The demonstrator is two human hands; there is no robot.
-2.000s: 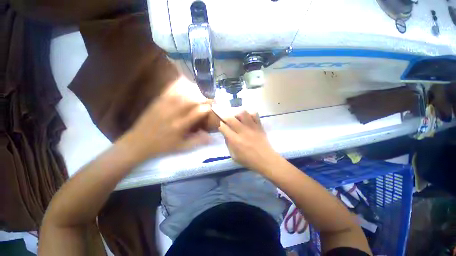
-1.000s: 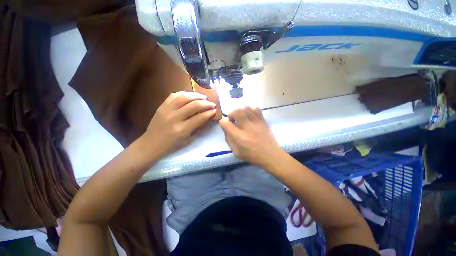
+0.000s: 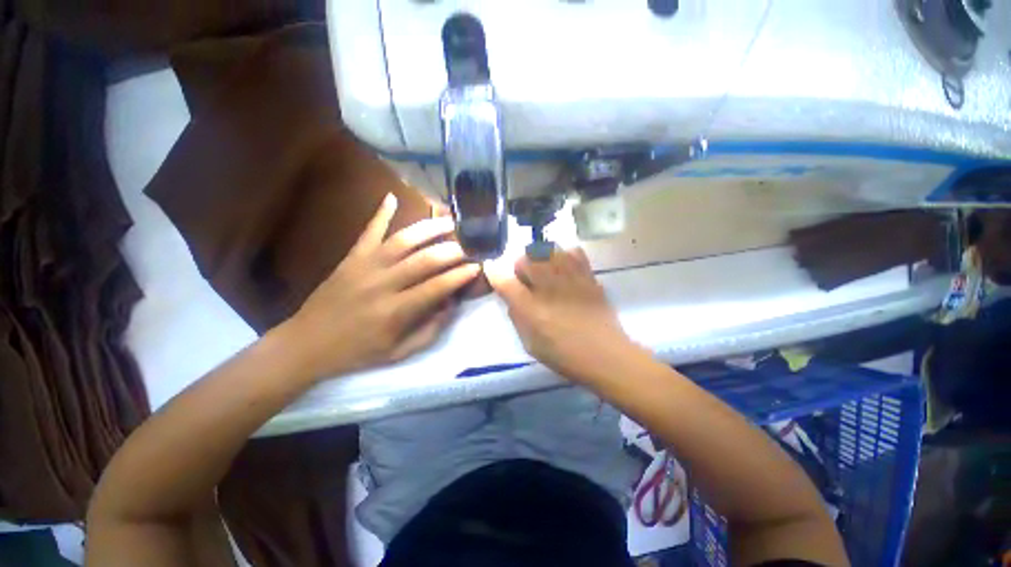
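A brown garment panel (image 3: 266, 155) lies on the white table left of the sewing machine head (image 3: 577, 78) and hangs over the front edge. My left hand (image 3: 399, 282) lies on the panel's right edge, fingers spread and pointing toward the needle area. My right hand (image 3: 560, 305) is just right of it, fingertips close together at the panel's edge below the presser foot area. Whether its fingers pinch the cloth cannot be told. The shiny metal guard (image 3: 473, 166) hides the needle.
A stack of brown panels (image 3: 55, 299) drapes at the left. A brown scrap (image 3: 854, 246) lies on the bed at the right. A blue crate (image 3: 887, 443) with offcuts and red-handled scissors (image 3: 662, 493) are at the lower right.
Since one second ago, my left hand's fingers have spread more over the panel. Both hands stay close together by the needle area. The view has shifted, so the machine head looks lower.
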